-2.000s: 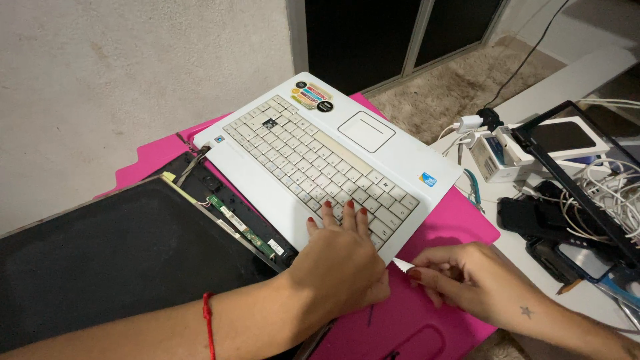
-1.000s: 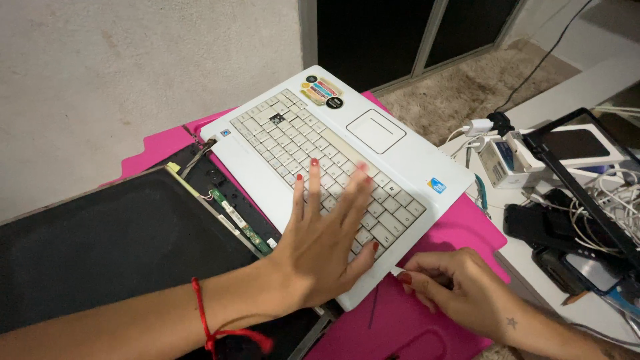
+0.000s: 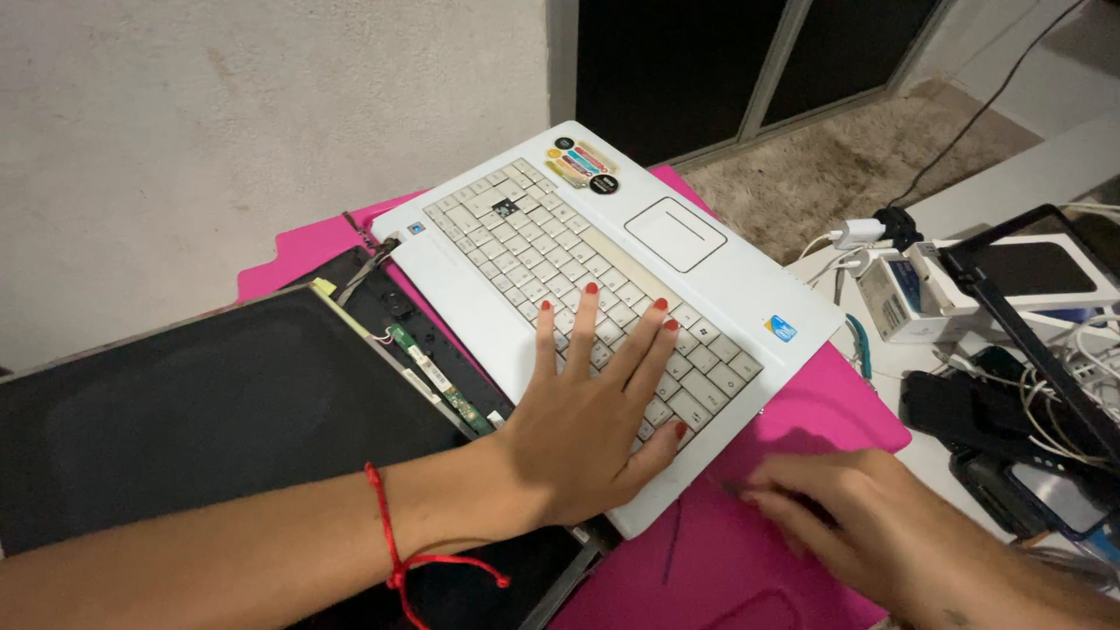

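Observation:
A white laptop base point(image 3: 472, 302) lies at a slant on a pink board point(image 3: 822, 402), with its pale keyboard point(image 3: 560, 254) facing up and one keycap spot dark. My left hand point(image 3: 586, 420) rests flat on the lower keys, fingers apart. Right of the base's near corner, my right hand point(image 3: 822, 516) is over the board, fingers bent; a small dark blur shows at its fingertips, and I cannot tell whether it holds anything. The bare screen panel point(image 3: 175, 402) lies dark at left, beside a green circuit strip point(image 3: 437, 376) and the hinge cable point(image 3: 372, 267).
On the white table point(image 3: 954, 210) at right are a phone box point(image 3: 910, 302), white chargers point(image 3: 857, 234), tangled cables point(image 3: 1050, 394), a black frame point(image 3: 1015, 324) and dark devices point(image 3: 936, 402). A rough wall point(image 3: 262, 105) stands behind the screen panel.
My left hand has spread out and lies farther onto the keys. My right hand has drawn away from the base's edge, where a white pointed piece showed at its fingertips earlier.

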